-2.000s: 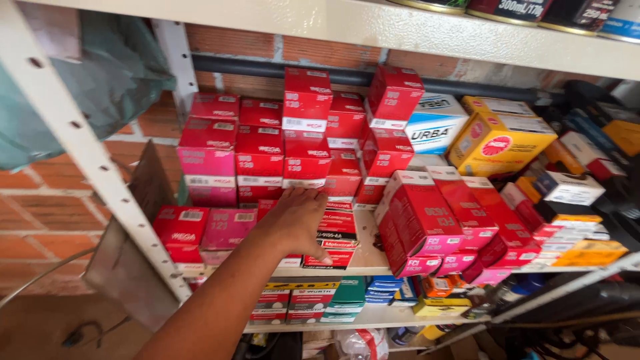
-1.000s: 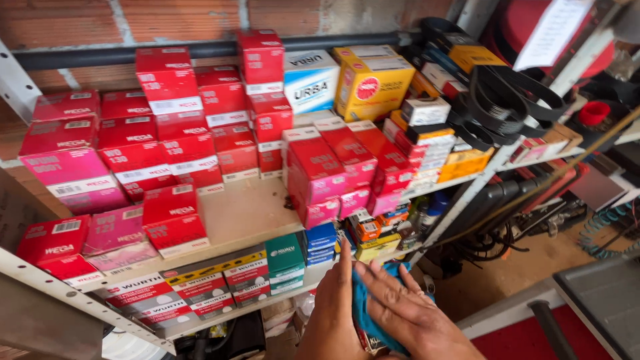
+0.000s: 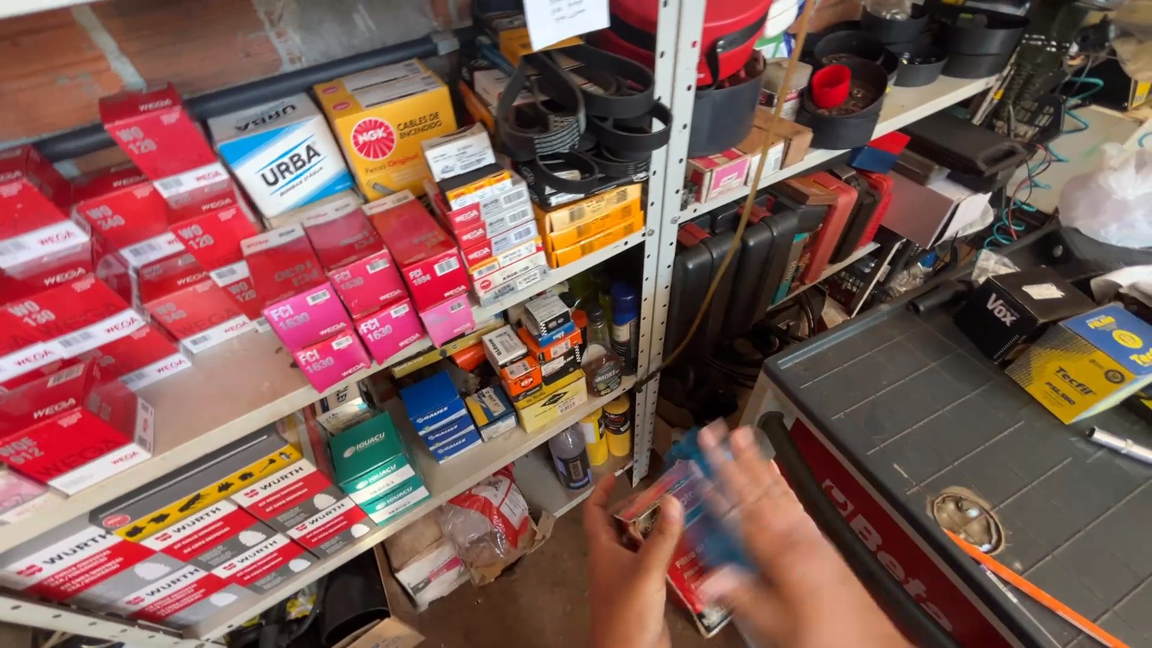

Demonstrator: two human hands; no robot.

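My left hand point(image 3: 634, 558) grips a small red and white carton point(image 3: 688, 558) at the lower middle, thumb on its near face. Over the carton's upper side, my right hand point(image 3: 765, 513) is blurred, with its fingers spread, and a blue cloth point(image 3: 706, 495) lies between it and the carton. Whether the right fingers grip the cloth cannot be told. Both hands are in front of the shelf, left of the grey-topped tool cart point(image 3: 882, 405).
Metal shelves point(image 3: 216, 396) at left carry red Wega boxes point(image 3: 63, 324), Würth boxes point(image 3: 180, 540) and black belts point(image 3: 585, 108). A perforated upright point(image 3: 661, 243) stands ahead. The cart bears a Vox box point(image 3: 1003, 310), a Tecfil box point(image 3: 1080, 360) and an orange strip point(image 3: 1035, 585).
One hand reached to the red boxes on the shelf in the earliest frame; now both hands are together around a carton and blue cloth. The view has swung right toward the cart.
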